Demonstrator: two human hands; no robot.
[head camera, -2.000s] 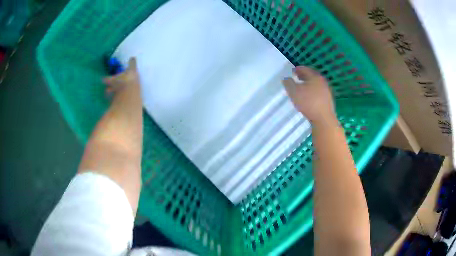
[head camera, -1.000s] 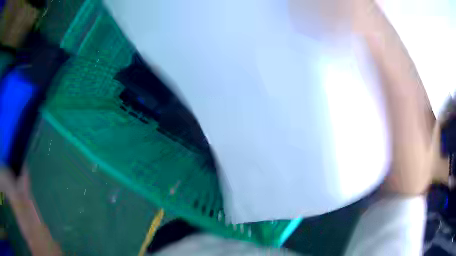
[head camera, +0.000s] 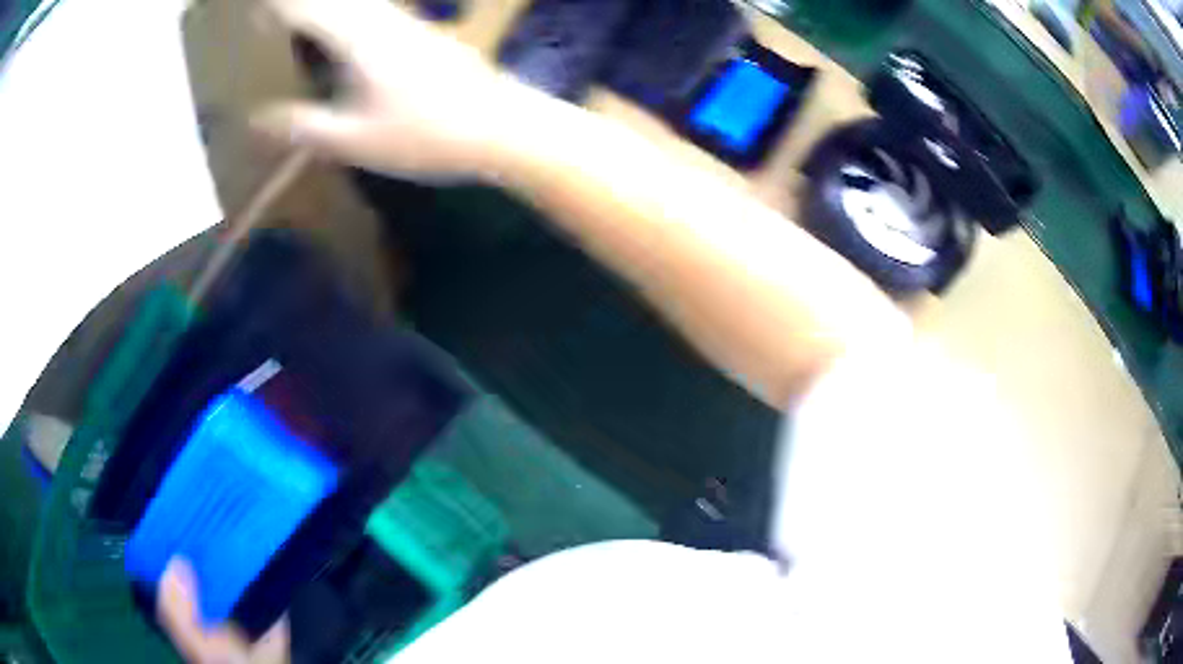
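A black battery cover (head camera: 376, 376) with a bright blue battery pack (head camera: 240, 499) is at lower left, tilted over the green crate. My left hand (head camera: 208, 629) is at the bottom edge, partly cut off, with its fingers gripping the cover's near end by the blue pack. My right hand (head camera: 370, 117) is at upper left in front of the brown carton, blurred, with thumb and fingers apart and nothing visible in it. A large white sheet-like surface (head camera: 97, 123) fills the upper left.
The green crate (head camera: 448, 519) is at lower left. A brown carton (head camera: 234, 52) stands behind my right hand. On the tan bench (head camera: 1025, 337) lie a black cover with a blue pack (head camera: 740, 104) and a black unit with a wheel (head camera: 889, 208). A green conveyor (head camera: 1077, 240) runs beyond.
The view has swung right towards the bench. The white sheet no longer covers the middle. My left hand and a blue-packed cover have come in over the crate; my right arm now reaches to upper left.
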